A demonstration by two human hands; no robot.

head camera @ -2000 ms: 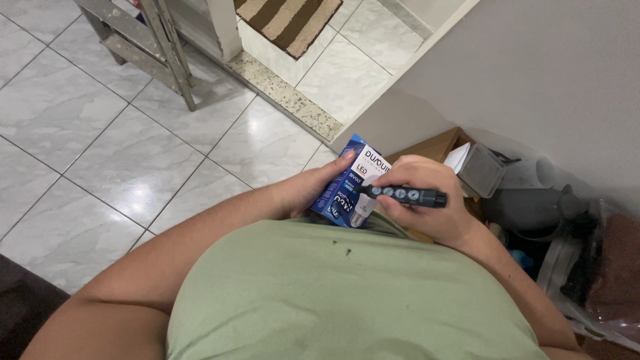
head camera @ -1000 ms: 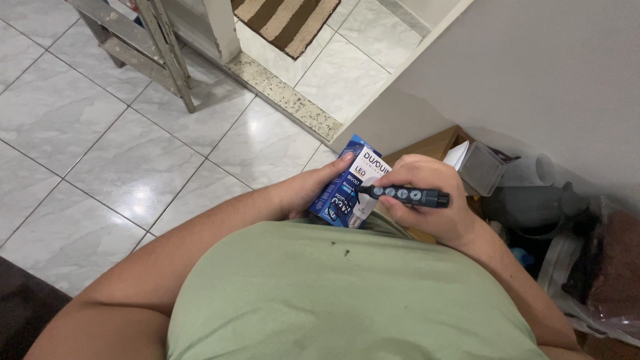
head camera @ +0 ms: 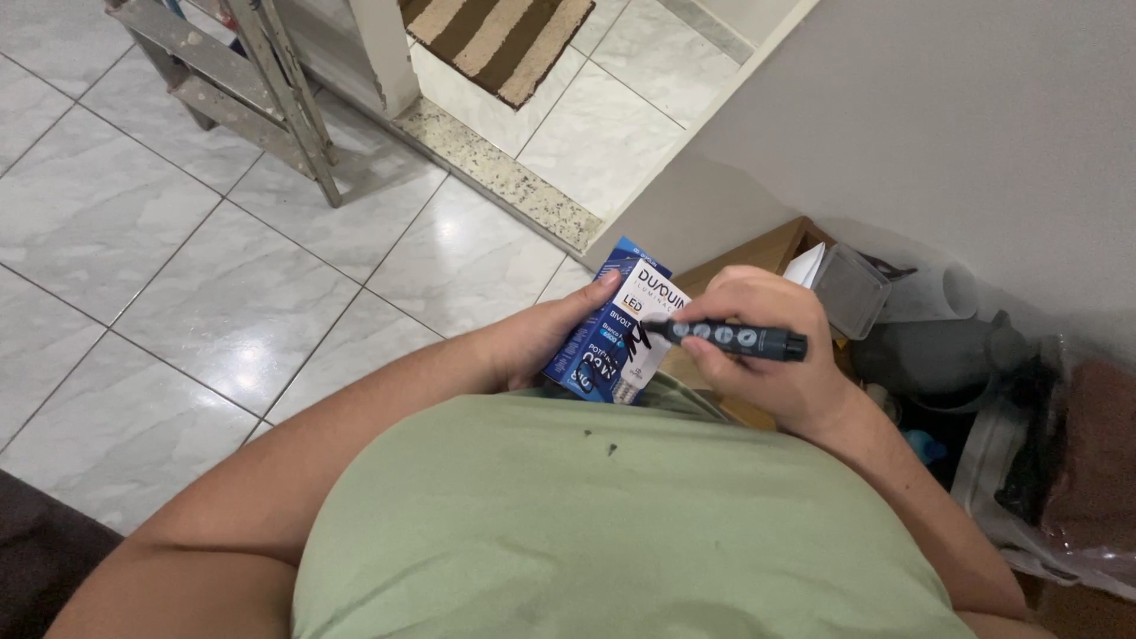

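Observation:
A blue and white LED bulb box (head camera: 596,342) is tilted in front of my green shirt. My left hand (head camera: 550,333) grips it from the left side, the thumb on its upper edge and the other fingers hidden behind it. My right hand (head camera: 772,342) holds a black marker pen (head camera: 735,339) between thumb and fingers. The marker's tip points left and meets the front face of the box, beside dark hand-drawn strokes on the printed panel. The box bears printed writing and a picture of a bulb.
A paint-spotted stepladder (head camera: 240,89) stands on the tiled floor at upper left, near a granite door sill (head camera: 497,173). Beyond it lies a striped mat (head camera: 501,40). On the right, by the wall, are a wooden box edge (head camera: 754,253), a clear plastic container (head camera: 850,288) and a grey vessel (head camera: 923,355).
More dark marker strokes show on the front of the box than before. Both hands keep their hold, and the marker stays at the box.

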